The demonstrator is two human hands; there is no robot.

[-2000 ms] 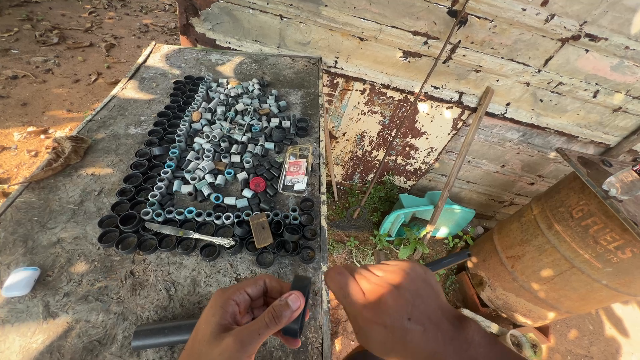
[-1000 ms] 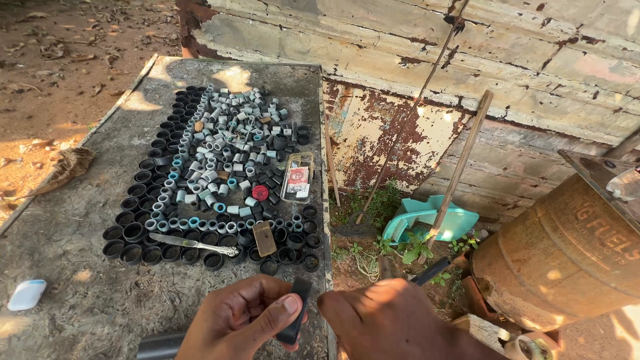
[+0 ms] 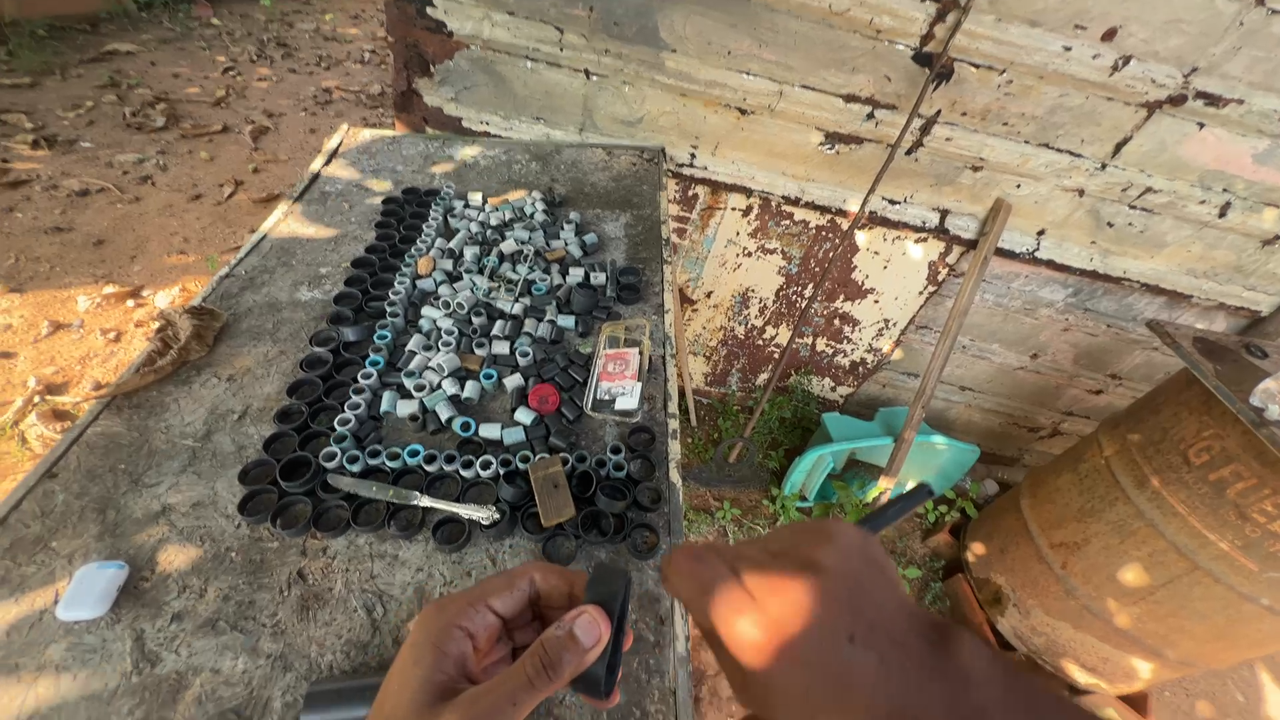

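Observation:
My left hand (image 3: pixel 510 640) grips a black plastic ring (image 3: pixel 604 630) on edge between thumb and fingers, near the table's right edge. Just right of the ring is my right hand (image 3: pixel 790 610), closed around a dark rod-like tool (image 3: pixel 895 508) whose end sticks out past the knuckles; its other end is hidden. Beyond the hands, rows of black rings (image 3: pixel 291 515) and small grey pipe pieces (image 3: pixel 440 365) cover part of the table. A table knife (image 3: pixel 412 498) and a small wooden block (image 3: pixel 551 491) lie on the rings. A dark tube (image 3: pixel 340 698) lies beside my left wrist.
The rough grey table (image 3: pixel 200 560) holds a white earbud case (image 3: pixel 92 590), a red cap (image 3: pixel 543 398) and a clear phone case (image 3: pixel 617 370). Right of it are a turquoise plastic container (image 3: pixel 870 450), a leaning wooden handle (image 3: pixel 945 350), a rusty drum (image 3: pixel 1130 530) and a peeling wall (image 3: pixel 800 100).
The dark tool in my right hand has shifted slightly between frames, its outer end pointing more upward than two seconds ago. My left hand keeps its hold on the black ring.

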